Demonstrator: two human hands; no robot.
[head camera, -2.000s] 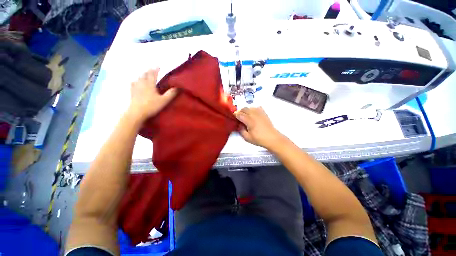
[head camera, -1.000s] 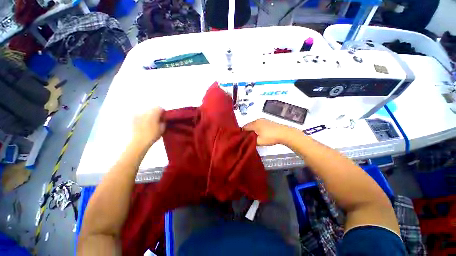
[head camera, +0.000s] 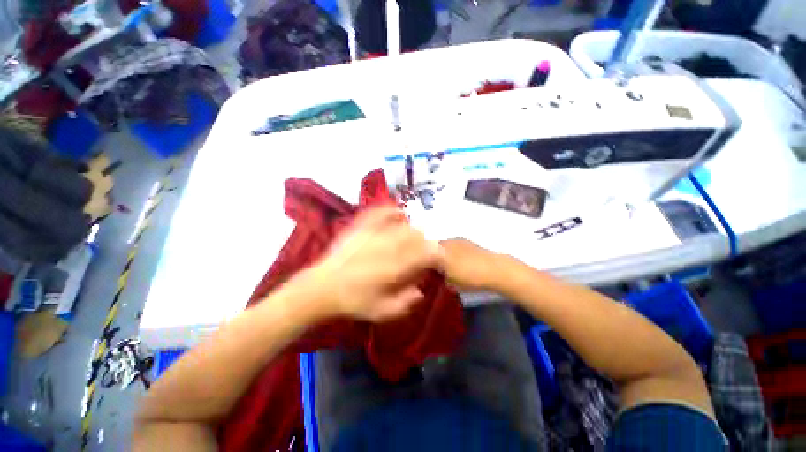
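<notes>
The dark red garment piece (head camera: 305, 221) is bunched on the table left of the needle and hangs over the front edge toward the lap. My left hand (head camera: 380, 260) is closed on the cloth, blurred, just in front of the needle area. My right hand (head camera: 460, 263) touches or nearly touches my left at the cloth; its fingertips are partly hidden, and it grips the cloth's right side. The presser foot and needle (head camera: 412, 190) of the white sewing machine (head camera: 495, 141) stand just behind the hands, with no cloth clearly under them.
A dark phone-like object (head camera: 505, 197) and small dark snips (head camera: 558, 228) lie right of the needle. A green packet (head camera: 320, 116) lies at the table's far left. A blue bin (head camera: 307, 397) is left of the lap; plaid cloth (head camera: 579, 397) is in a bin at right.
My left hand has moved right across the cloth to meet my right hand. The cloth has come away from the needle and is bunched nearer the table's front edge.
</notes>
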